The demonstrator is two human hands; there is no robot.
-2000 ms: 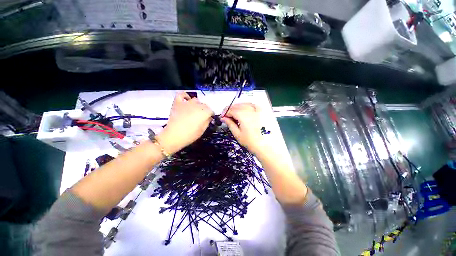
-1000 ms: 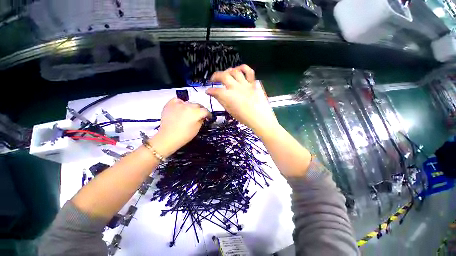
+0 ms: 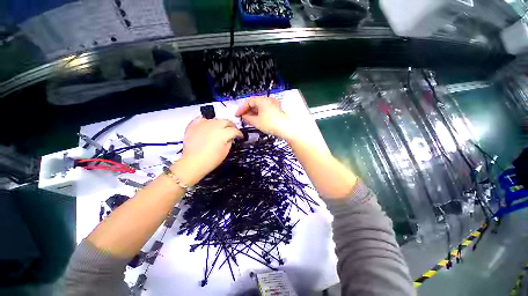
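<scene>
A black wiring harness [image 3: 159, 143] runs across the upper part of the white board. My left hand [image 3: 206, 139] is closed on the harness, with a dark piece at its fingertips. My right hand [image 3: 263, 115] is just to the right, its thumb and finger pinched on a thin black cable tie [image 3: 242, 122] that stands up from the harness. A black connector housing [image 3: 207, 111] shows above my left hand. A large tangled heap of black cable ties [image 3: 240, 199] lies below both hands. My fingers partly hide the spot where tie and harness meet.
A white fixture block [image 3: 57, 171] with red wires [image 3: 107, 165] is at the board's left. Metal fixtures [image 3: 151, 253] line its left side. A blue tray of small parts [image 3: 243, 75] is behind the board, bagged harnesses [image 3: 414, 150] at right, a printed label [image 3: 275, 284] at the near edge.
My right hand pulled up and away from the harness, then came back down close to my left hand. My left hand stays on the harness. The whole view has shifted slightly.
</scene>
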